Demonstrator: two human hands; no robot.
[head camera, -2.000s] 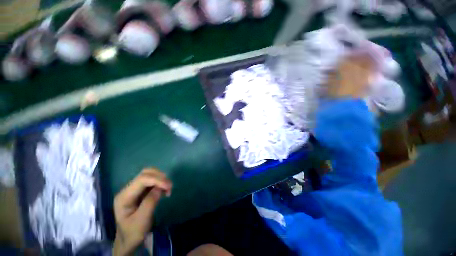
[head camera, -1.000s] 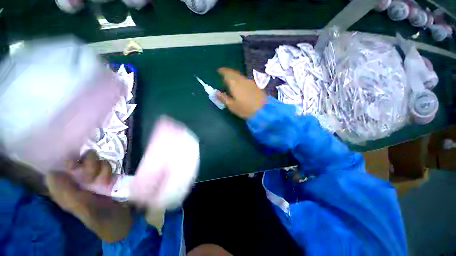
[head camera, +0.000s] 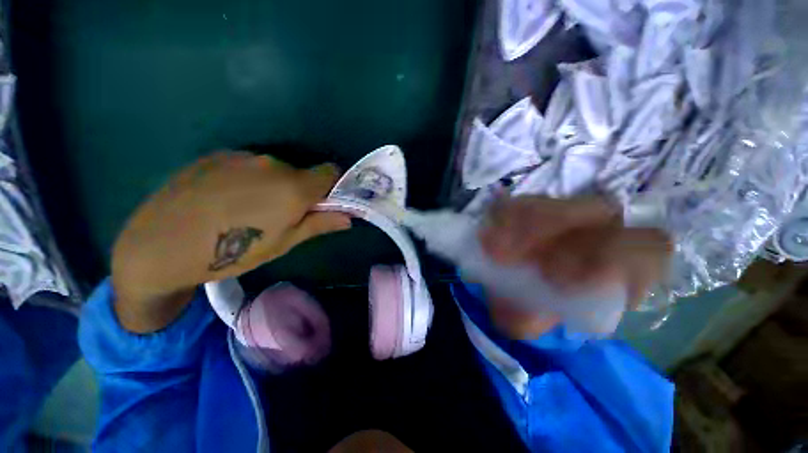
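My left hand (head camera: 235, 226) grips the headband (head camera: 392, 228) of the cat-ear headphones beside an ear base (head camera: 376, 180). The ear base is open and shows small grey parts inside. The two pink ear cups (head camera: 387, 311) hang below, over my lap. My right hand (head camera: 576, 257) is blurred and closed around the white glue bottle (head camera: 505, 279). The bottle's thin nozzle points left toward the ear base; whether its tip touches cannot be told. The other ear is hidden by my left hand.
A dark parts tray (head camera: 518, 84) at the upper right holds a heap of white ear covers (head camera: 611, 97). A crinkled clear bag (head camera: 709, 239) lies at its right. More ear covers (head camera: 22, 257) show at the left edge. The green bench top (head camera: 257, 80) lies beyond my hands.
My right hand has picked up the glue bottle from the bench and brought it to the ear base. The headphones moved from the left to the middle in my left hand. The view is closer.
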